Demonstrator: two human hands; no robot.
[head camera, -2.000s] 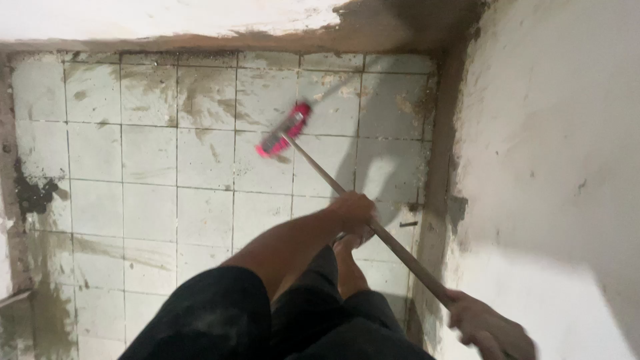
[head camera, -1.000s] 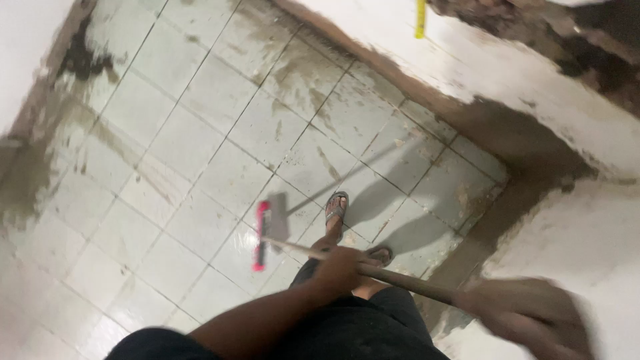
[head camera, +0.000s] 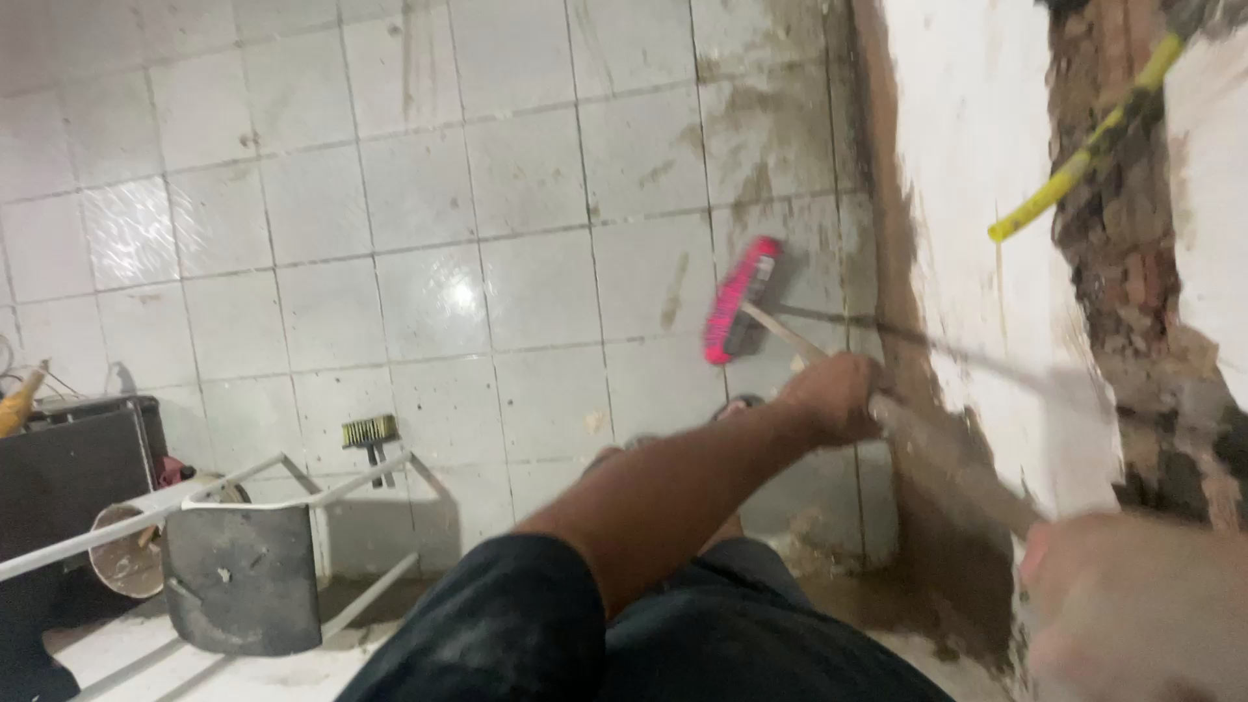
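A long-handled broom with a pink-and-black head (head camera: 741, 300) rests on the pale floor tiles (head camera: 531, 292), right of the middle of the view. My left hand (head camera: 835, 398) grips its stick a short way above the head. Farther up the stick, at the lower right, my right hand (head camera: 1136, 595) is closed around it, blurred. The stick between the hands is blurred too. Brown smears mark the tiles beyond the broom head. My feet, in sandals, are partly hidden behind my left forearm.
A chair with a white metal frame and a dark seat (head camera: 242, 577) is at the lower left, beside a round container (head camera: 127, 548). A block brush (head camera: 370, 432) lies on the tiles. On the right, a yellow corrugated conduit (head camera: 1082, 161) hangs from the broken wall (head camera: 1131, 253).
The view has turned widely, bringing the chair and block brush into sight. Both hands still hold the broom stick, and the broom head is now near the right wall's base.
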